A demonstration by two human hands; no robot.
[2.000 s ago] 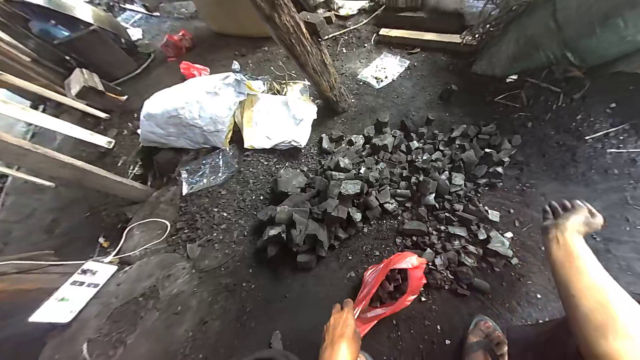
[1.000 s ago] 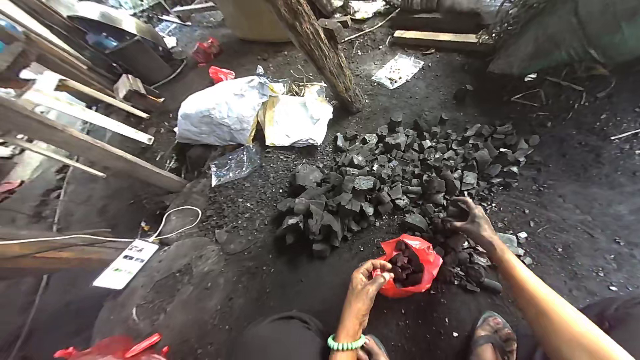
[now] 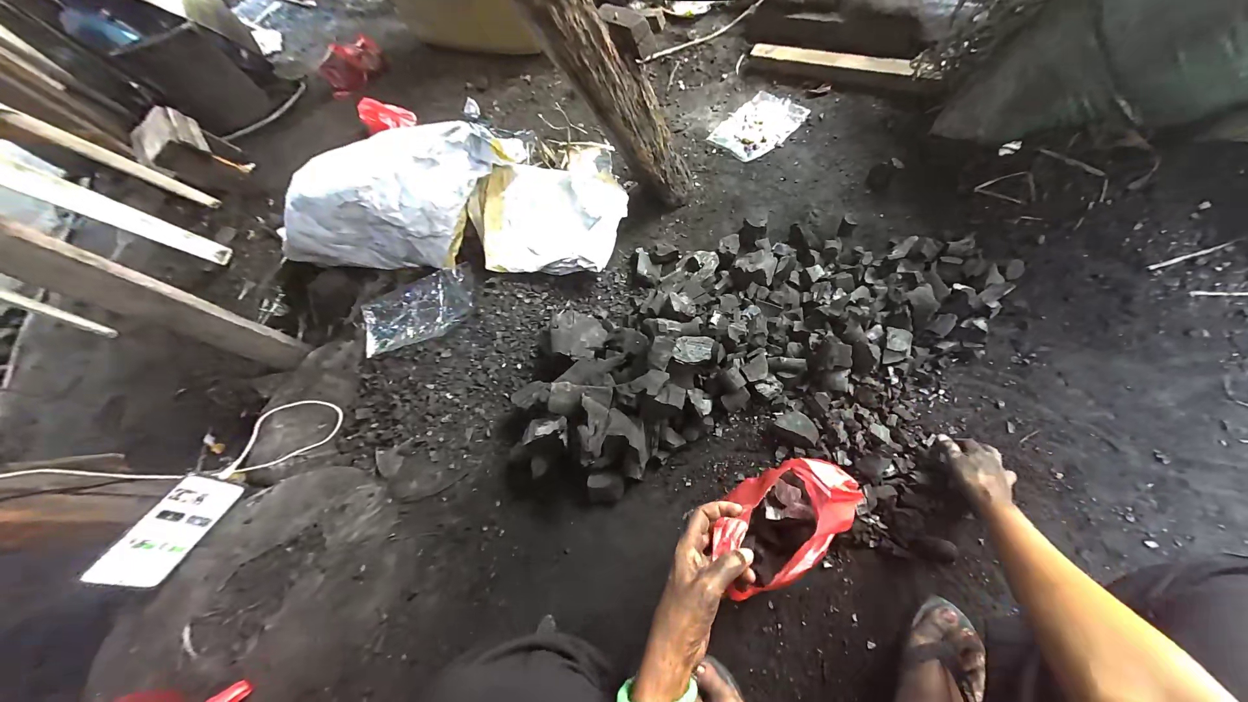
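A heap of charcoal pieces (image 3: 741,331) lies on the dark ground in front of me. My left hand (image 3: 707,565) pinches the rim of a red plastic bag (image 3: 829,497), whose mouth gapes upward with dark pieces inside. To the right of the bag, my right hand (image 3: 975,475) reaches down at the heap's near right edge, its fingers among small charcoal bits. Its fingertips are dark against the charcoal, so whether they hold a piece cannot be told.
White sacks (image 3: 390,200) lie behind the heap, beside a slanting wooden post (image 3: 624,107). A clear plastic bag (image 3: 419,310) is nearer. At left are wooden boards (image 3: 146,283) and a phone (image 3: 164,531) on a white cable. My sandalled foot (image 3: 943,648) stands below the bag.
My right hand was raised with its palm up two seconds ago, then came to the charcoal, and is now lower at its right edge. My left hand stays on the red bag.
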